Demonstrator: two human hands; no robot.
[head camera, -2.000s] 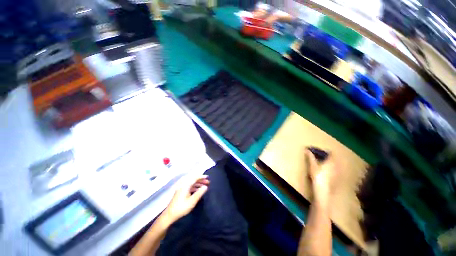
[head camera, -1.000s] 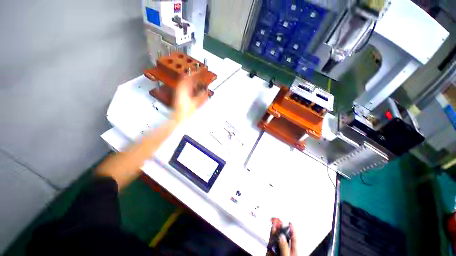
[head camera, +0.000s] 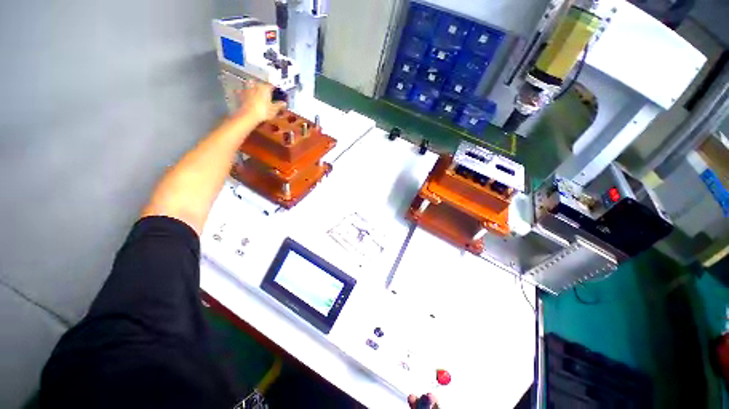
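My left hand is over the back of the left orange fixture, with a black plastic part at its fingertips. The fixture's top block shows round holes and metal posts; the hand hides its back corner. My right hand is cut off by the bottom edge, below the red emergency stop, with its fingertips around a dark part. The right orange fixture carries a silver slotted top plate.
The touchscreen is in the white panel in front. The machine head stands behind the left fixture. A black control unit and perforated metal bracket are right of the right fixture. A black tray lies lower right.
The view has swung left from the cardboard and tray to the fixtures. My left hand has moved up and back over the left fixture. My right hand has dropped towards the bottom edge.
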